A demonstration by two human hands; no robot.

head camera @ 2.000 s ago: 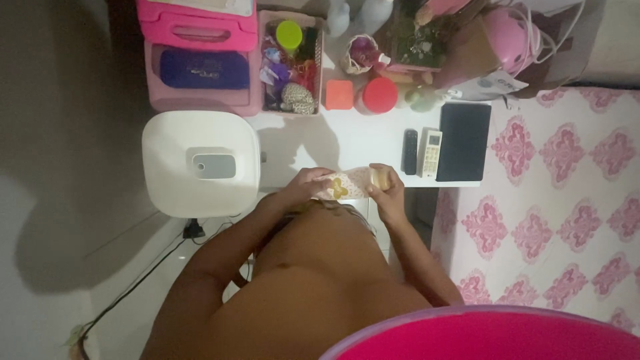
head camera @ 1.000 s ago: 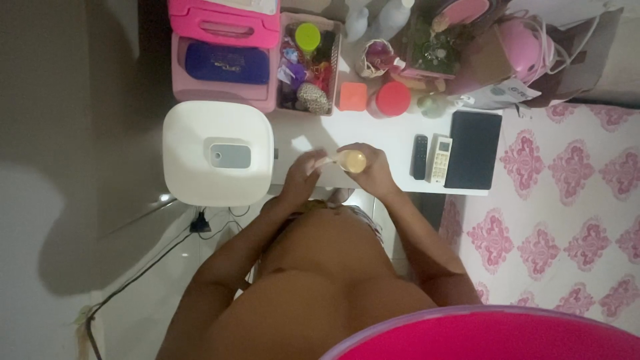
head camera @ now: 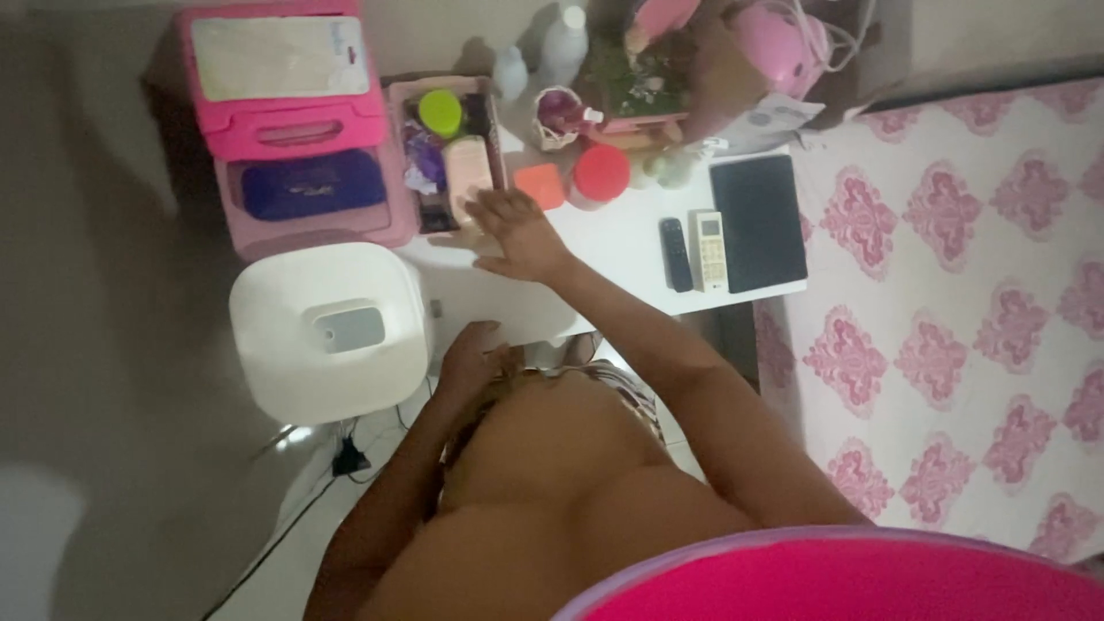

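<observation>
A pale pink packet or case lies in the pink basket, over other small things. My right hand is at the basket's near corner, palm down with fingers spread, its fingertips at the lower end of the pale item; whether they touch it is unclear. Beside the item are a lime-green lid and a purple wrapped thing. My left hand rests by the front edge of the white table, partly in shadow, and nothing plain shows in it.
A white rounded appliance stands left, near a pink case and blue pouch. Right of the basket are an orange box, a red-lidded jar, two remote controls and a dark flat item. A patterned bed lies right.
Both hands were together by the table's front edge, holding a small pale thing. My right hand has since moved up to the basket, where a pale item now covers part of the contents.
</observation>
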